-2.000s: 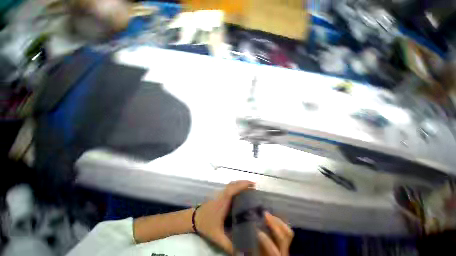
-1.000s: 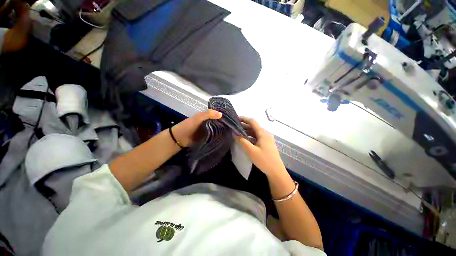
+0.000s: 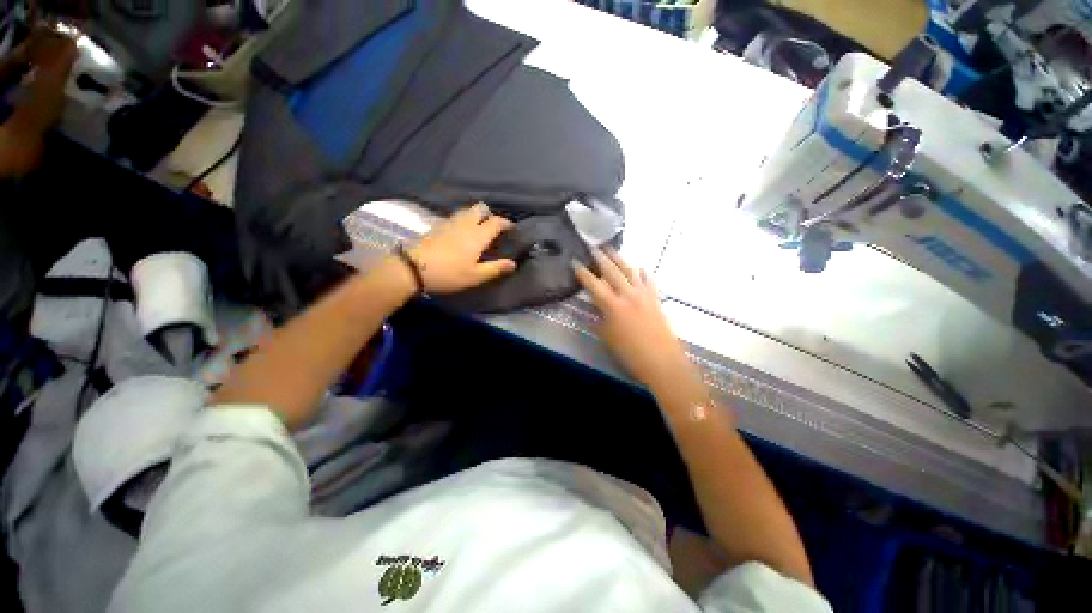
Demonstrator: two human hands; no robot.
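A dark grey curved cloth piece (image 3: 541, 278) lies at the front edge of the white machine table, with a small black label on it and a pale piece (image 3: 595, 220) at its upper right corner. My left hand (image 3: 465, 252) rests on its left part, fingers spread. My right hand (image 3: 625, 299) touches its right edge with the fingertips. Neither hand is closed around it. Larger dark grey garment parts (image 3: 515, 132) with a blue area lie just behind it.
The sewing machine (image 3: 922, 216) stands at the right. Black snips (image 3: 938, 384) lie on the table (image 3: 742, 323) in front of it. White and grey panels (image 3: 174, 299) are heaped at the lower left. Another person's arm (image 3: 36, 108) shows at the upper left.
The dark grey pieces, held folded and fanned above my lap a second ago, now lie flatter on the table edge. Both hands moved forward and opened onto them.
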